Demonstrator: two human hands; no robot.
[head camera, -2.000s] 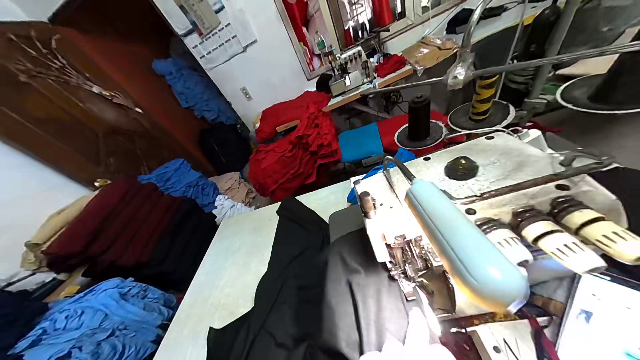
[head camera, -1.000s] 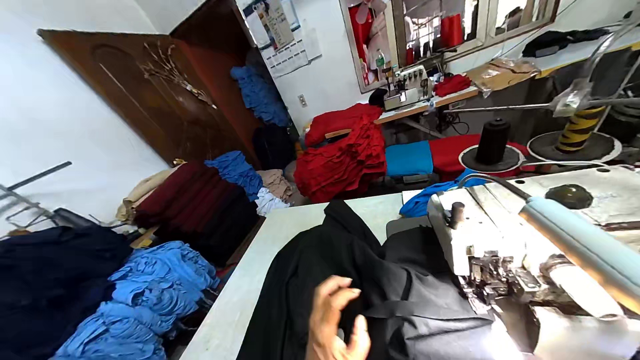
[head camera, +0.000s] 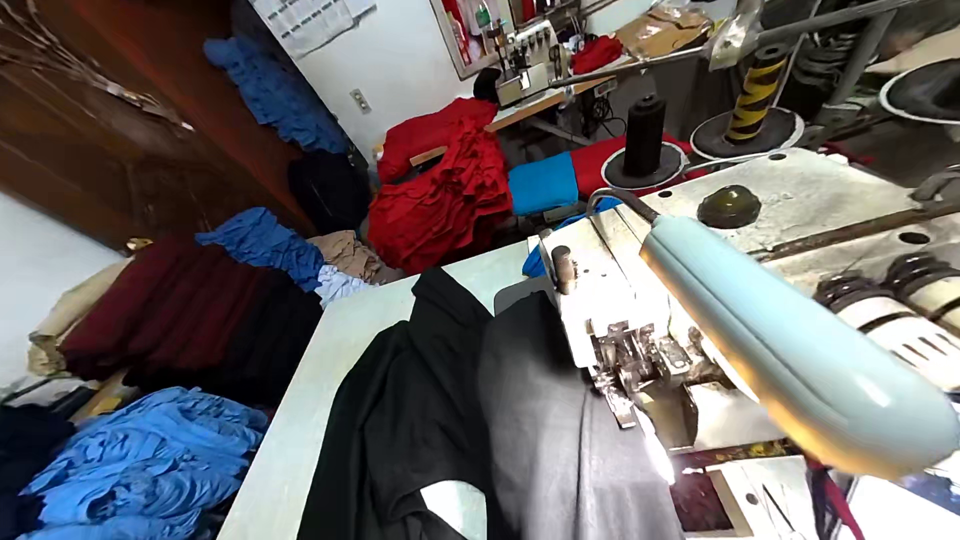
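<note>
Black fabric (head camera: 427, 397) lies in folds on the pale worktable (head camera: 300, 450). Its right part, a smooth section (head camera: 555, 427) lit grey by the lamp, reaches up to the presser foot (head camera: 621, 405) of an overlock sewing machine (head camera: 607, 300). Whether the cloth is under the foot is not clear. A light-blue lamp (head camera: 787, 337) extends over the machine and shines on the foot area. Neither my left hand nor my right hand shows in this view.
Piles of light-blue (head camera: 150, 465), maroon (head camera: 165, 300) and red cloth (head camera: 442, 187) lie beyond the table's left and far edges. A black thread cone (head camera: 643, 139) and a yellow-black one (head camera: 750, 97) stand behind the machine. Another sewing machine (head camera: 529, 64) is at the back.
The hand seen over the black fabric one second ago is out of view. The fabric beside the foot now lies smoother. The view has turned toward the machine.
</note>
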